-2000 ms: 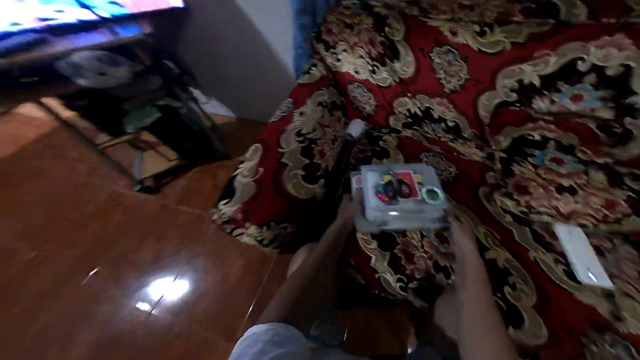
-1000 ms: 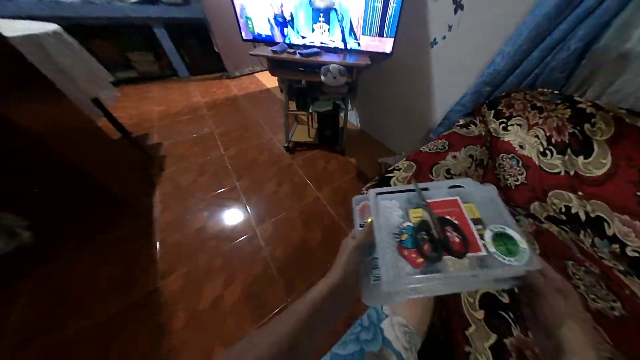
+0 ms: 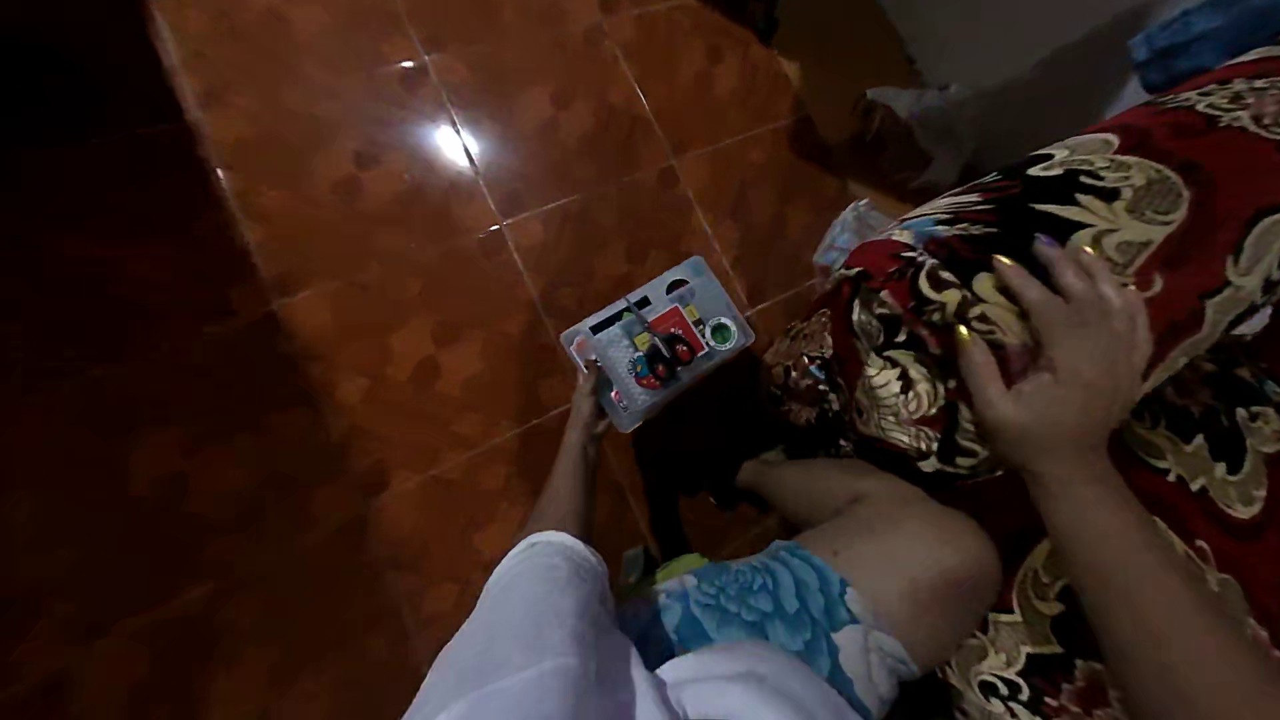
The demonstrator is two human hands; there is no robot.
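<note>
My left hand (image 3: 592,400) grips the near left end of a clear plastic box (image 3: 640,395), held low over the tiled floor. On or in the box show black-handled scissors (image 3: 668,352), a red card or packet (image 3: 678,328), a round item with a green centre (image 3: 720,333) and a small colourful piece (image 3: 645,372); whether these lie under a lid I cannot tell. My right hand (image 3: 1070,350) holds nothing; its fingers are spread, with painted nails, over the flowered cover of the sofa (image 3: 900,400).
Glossy reddish-brown floor tiles (image 3: 400,300) stretch ahead and to the left. The sofa, with its red, black and gold cover, fills the right side. A pale crumpled plastic item (image 3: 850,235) is beside the sofa's corner. My bare knee (image 3: 930,560) is between the box and the sofa.
Both hands were at the box before; my right hand has let go and is now apart over the sofa. My left hand still holds the box. The view has swung down to the floor.
</note>
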